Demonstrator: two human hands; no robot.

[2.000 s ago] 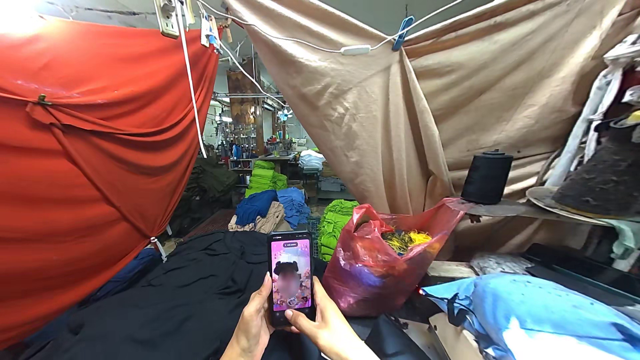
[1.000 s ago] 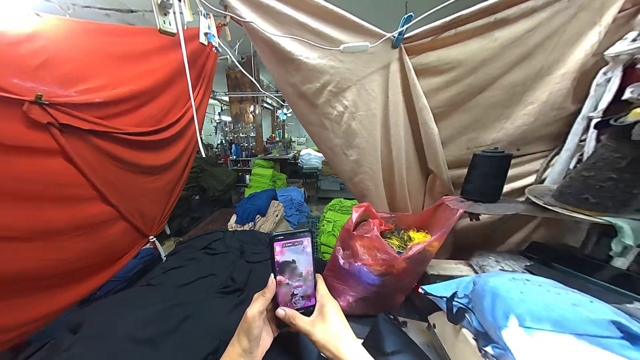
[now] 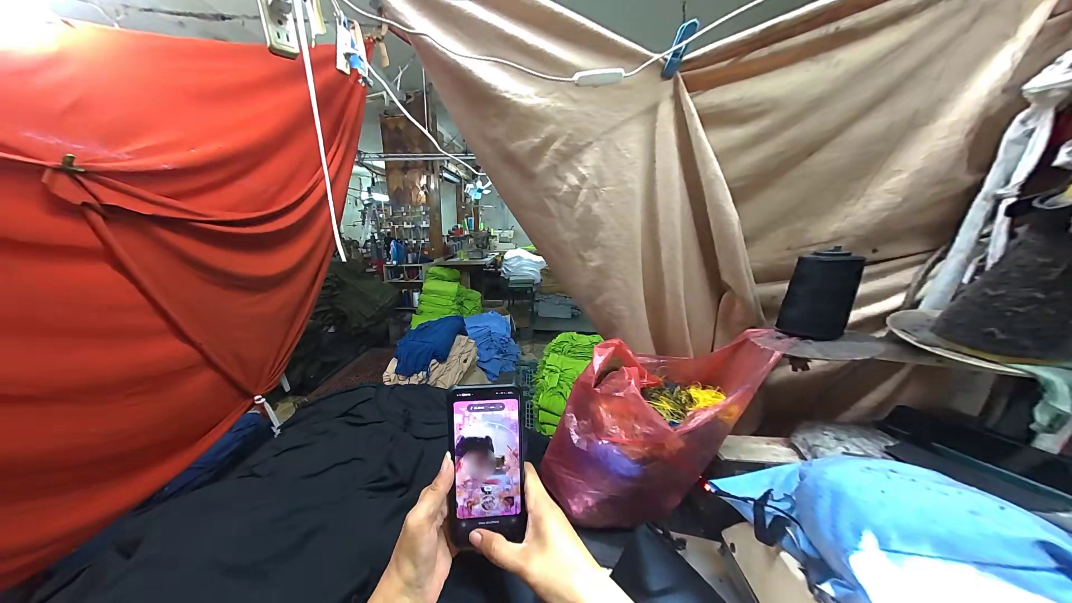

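Observation:
A black smartphone (image 3: pixel 487 456) is held upright between my two hands, its lit screen showing a pink picture. My left hand (image 3: pixel 425 532) grips its left edge, with the thumb along the side. Along the right edge lies my right hand (image 3: pixel 544 540), its thumb over the lower edge of the phone. The fingers behind the phone are hidden. Black fabric (image 3: pixel 251 502) spreads below and to the left of the hands. Just right of the phone stands a red plastic bag (image 3: pixel 620 461) holding yellow and dark threads.
A red cloth (image 3: pixel 167 251) hangs at left, a beige cloth (image 3: pixel 620 193) at centre and right. A black thread cone (image 3: pixel 821 293) stands on a shelf above light blue fabric (image 3: pixel 896 519). Folded green garments (image 3: pixel 565 377) and blue cloth (image 3: pixel 494 342) lie behind.
The phone and both hands have shifted slightly; the phone leaned a second ago and is now nearly straight. Its screen picture has changed.

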